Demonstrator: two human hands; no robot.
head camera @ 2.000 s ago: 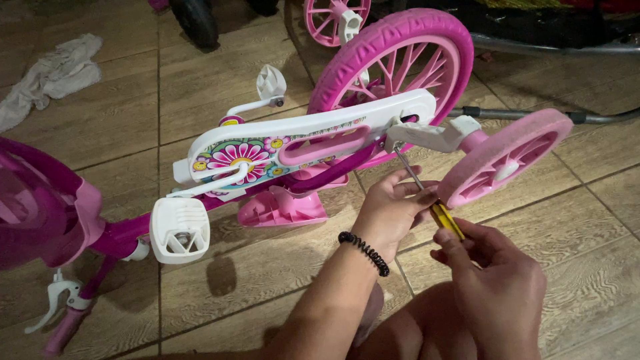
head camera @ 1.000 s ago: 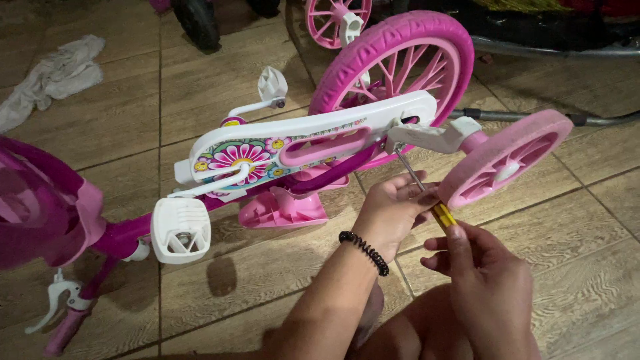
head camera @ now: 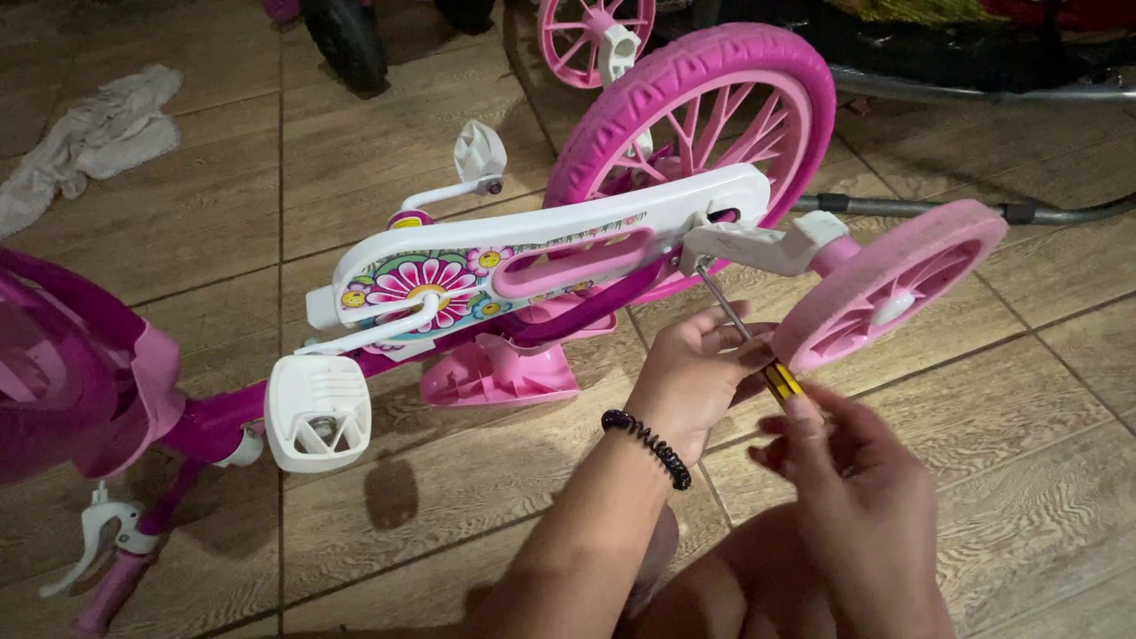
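Note:
An upside-down child's bicycle has a white chain guard [head camera: 550, 217] with flower pictures and a magenta rear tire [head camera: 683, 80]. A screwdriver [head camera: 784, 383] with a yellow and black handle reaches up to a screw by the white training wheel bracket [head camera: 754, 244]. My left hand [head camera: 697, 373], with a black coil band at the wrist, holds the shank close to the handle. My right hand [head camera: 852, 470] has its thumb and fingers on the handle's lower end. Just above my hands is the pink training wheel [head camera: 892, 284]; the screwdriver's tip is hard to make out at the screw.
A white pedal [head camera: 318, 414] and a brake lever [head camera: 102, 537] stick out at the left. The second training wheel [head camera: 595, 40] is behind the rear tire. A white cloth [head camera: 98, 133] lies on the tiled floor, and a metal tube [head camera: 941, 209] runs along the right.
My right hand has shifted its grip on the screwdriver's handle. My left hand stays around the shank, and the bicycle keeps its place.

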